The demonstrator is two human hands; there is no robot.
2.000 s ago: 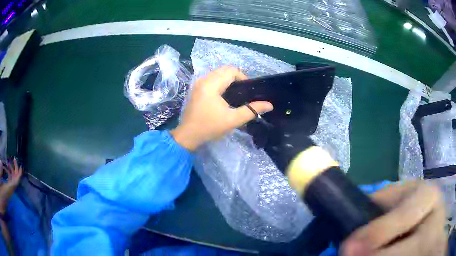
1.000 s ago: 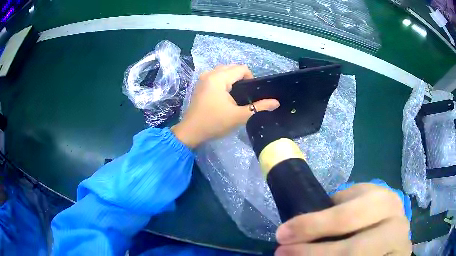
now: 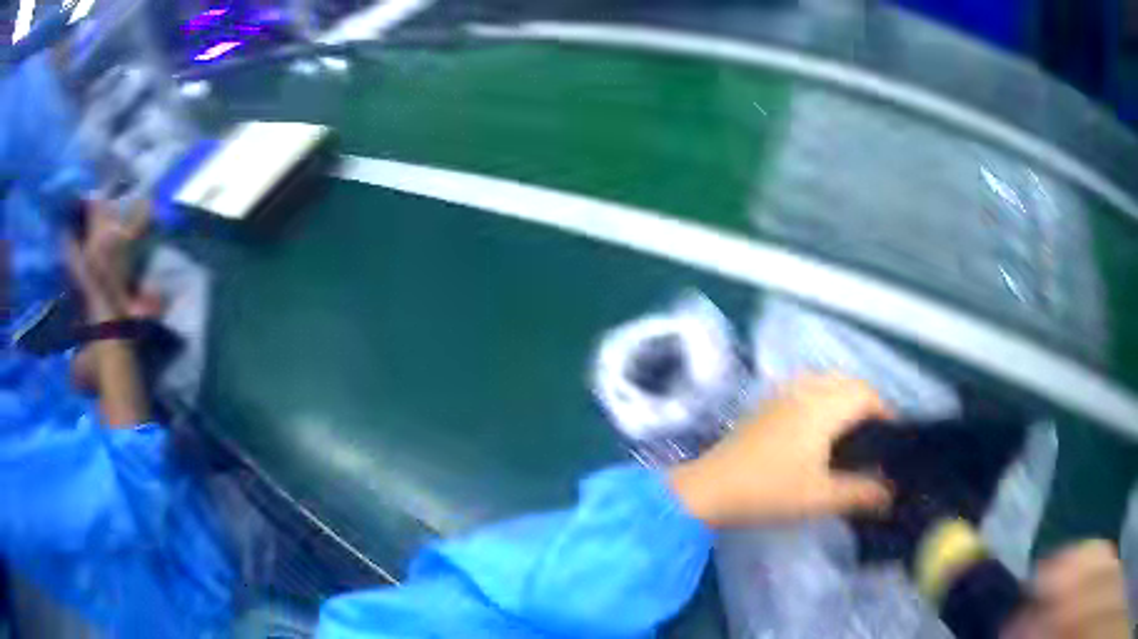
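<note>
The view is blurred. My left hand point(image 3: 792, 456) grips the left end of the black bracket point(image 3: 961, 456) at the lower right. My right hand point(image 3: 1083, 597), near the right edge, holds the black electric screwdriver point(image 3: 980, 599) with its yellow band. The screwdriver's nose is at the bracket's lower part; its bit and any screw cannot be made out. Bubble wrap point(image 3: 786, 580) lies under the bracket. The clear bag of screws point(image 3: 668, 375) stands with its round mouth open, left of my left hand.
A white rail point(image 3: 599, 225) crosses behind the work. A clear blister tray point(image 3: 924, 212) lies on the green belt point(image 3: 624, 125) beyond it. A dark box with a pale top point(image 3: 256, 169) is at the upper left. Another person's hands point(image 3: 112, 268) and blue sleeves are at the left.
The view has swung left, so the bracket, bag and both hands show farther right and lower. The neighbouring person and whole box have come into view. Both hands keep their holds.
</note>
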